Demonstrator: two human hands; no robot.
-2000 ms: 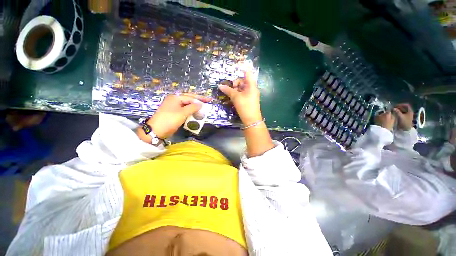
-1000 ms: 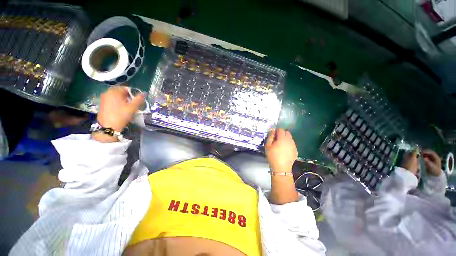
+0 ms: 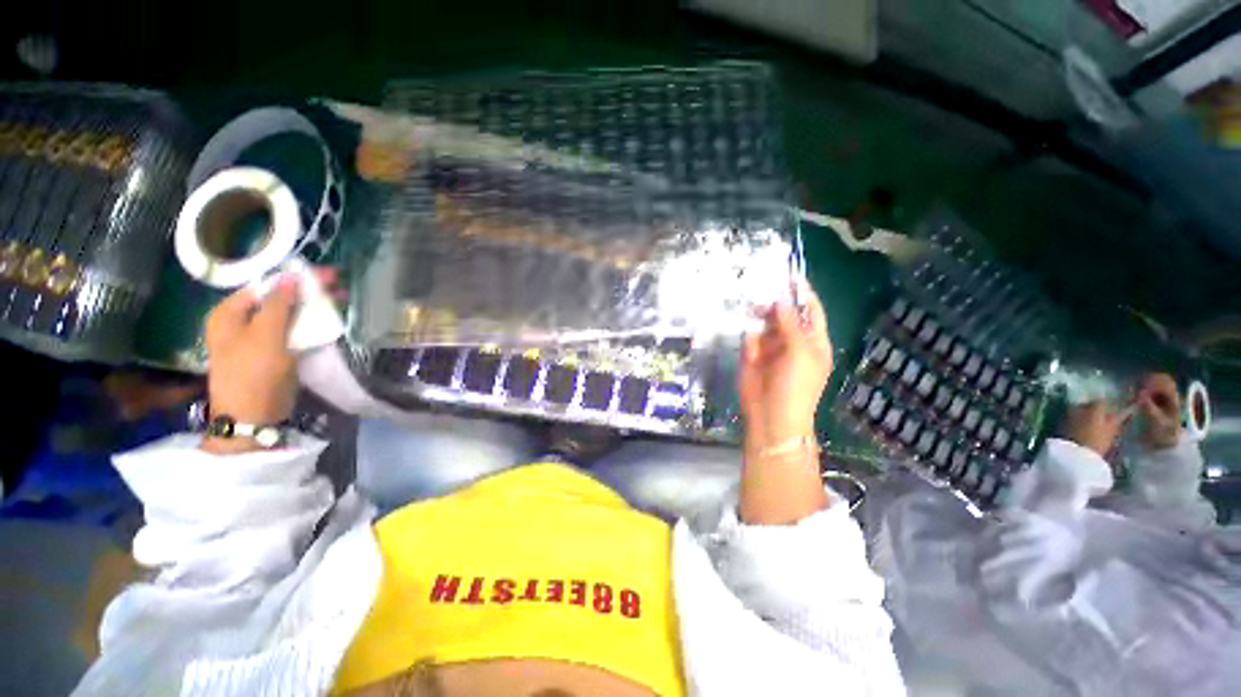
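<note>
A clear shiny cover or tray [image 3: 585, 150], blurred, is raised and tilted over the blister tray. My right hand [image 3: 785, 357] grips its right corner. Below its near edge, a row of dark square modules [image 3: 517, 379] shows in the blister tray [image 3: 422, 395]; the rest is seen only dimly through the plastic. My left hand [image 3: 255, 357] pinches a white liner strip [image 3: 317, 327] beside the sticker roll [image 3: 196, 222]. The strip hangs down towards the tray's left corner. Whether pads are on it I cannot tell.
A neighbouring filled tray [image 3: 82, 204] with gold tails lies at the far left. A tan piece [image 3: 385, 161] is behind the tray's left corner. At the right are a coworker's tilted tray [image 3: 939, 395], an empty tray behind it [image 3: 973, 279] and a coworker's hands [image 3: 1130, 411].
The clear plastic has come up from the filled tray with my right hand on its corner, uncovering the near row. A longer white strip now hangs from my left hand.
</note>
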